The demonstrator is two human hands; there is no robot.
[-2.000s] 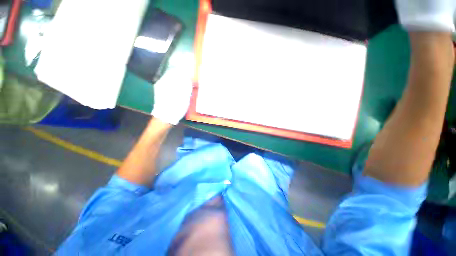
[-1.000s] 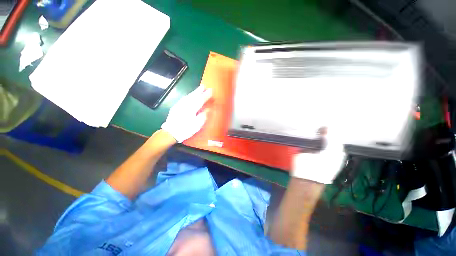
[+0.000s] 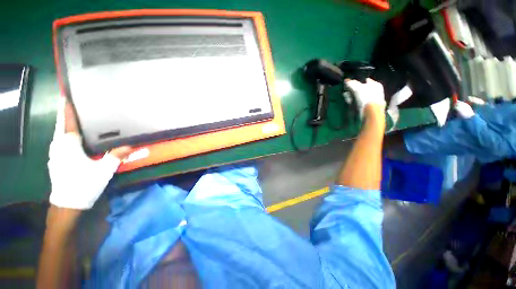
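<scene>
The closed laptop (image 3: 170,93) lies underside up on the orange-red tray (image 3: 212,141), with its vent grille at the far side. My gloved left hand (image 3: 82,163) holds the laptop's near left corner, with the thumb at the front edge and fingers along the left side. My gloved right hand (image 3: 366,96) is closed around a black barcode scanner (image 3: 357,70); the glove hides most of its handle. A second black scanner (image 3: 321,79) lies just left of it.
A smartphone (image 3: 12,107) lies at the left edge. A black label printer (image 3: 424,68) with curling white liner (image 3: 400,97) stands right of my right hand. Another person's blue sleeve (image 3: 469,132) reaches in at the right. Scanner cables loop near the bench edge.
The laptop, held over the tray by my right hand, now lies on it. My right hand has let go and taken a scanner. My left hand has moved onto the laptop's corner. The view has turned right.
</scene>
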